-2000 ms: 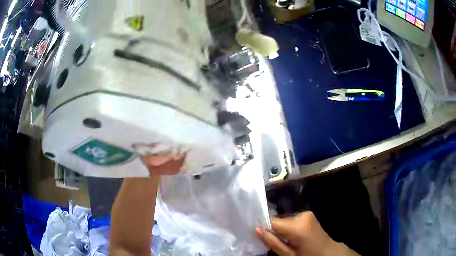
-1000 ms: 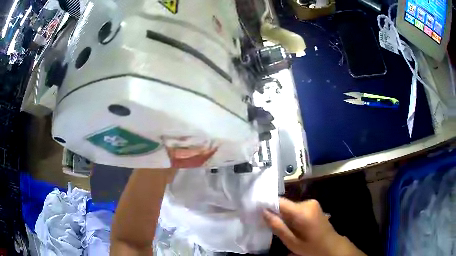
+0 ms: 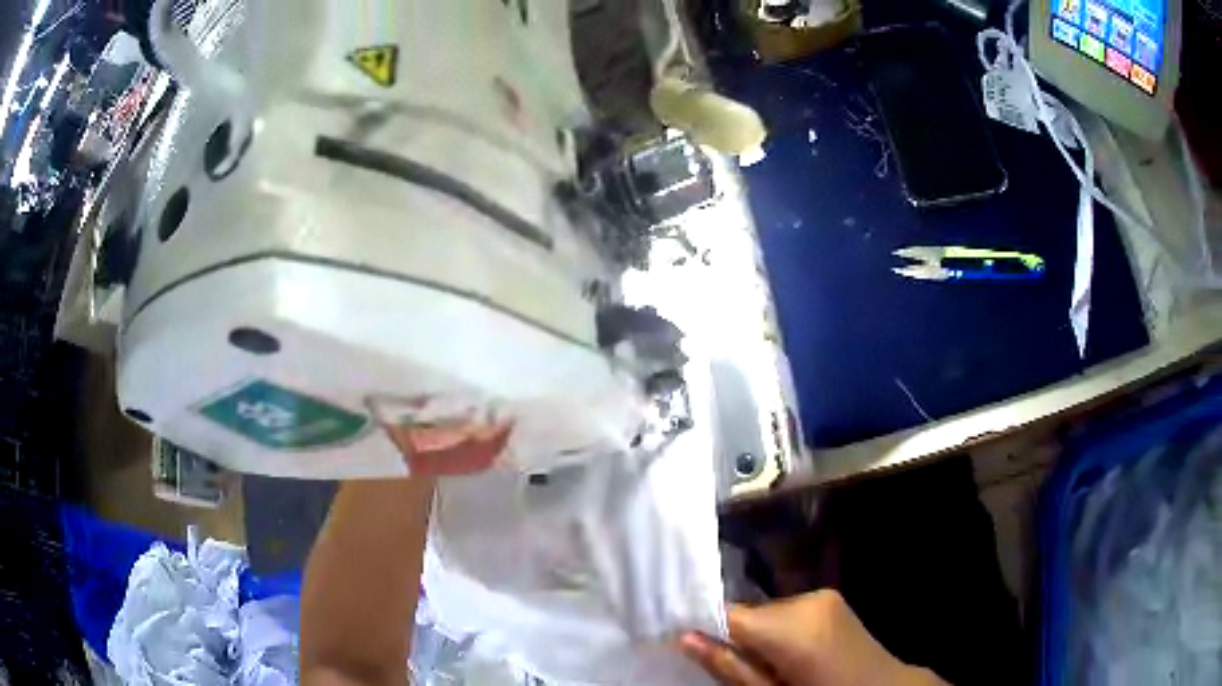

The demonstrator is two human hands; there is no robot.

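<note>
A white fabric panel (image 3: 570, 576) hangs over the front edge of the sewing machine bed, its upper end under the white machine head (image 3: 389, 322). My right hand (image 3: 791, 646) pinches the panel's right edge near the bottom of the picture. My left forearm (image 3: 355, 583) reaches up behind the machine head, which hides my left hand, so its grip does not show. The metal needle parts (image 3: 661, 409) show at the head's right corner, above the panel's upper right edge. The fabric has folds near my right hand.
On the dark covering (image 3: 858, 335) lie yellow-blue snips (image 3: 968, 263) and a black phone (image 3: 938, 134). A small parts box (image 3: 804, 27), white cord (image 3: 1083, 255) and lit control panel (image 3: 1110, 54) are behind. Blue bin (image 3: 1059, 536) is right; white pieces (image 3: 181, 623) are left.
The camera view has shifted, so the machine sits farther left and lower than a second ago. My right hand still holds the panel edge, and the fabric's folds have changed.
</note>
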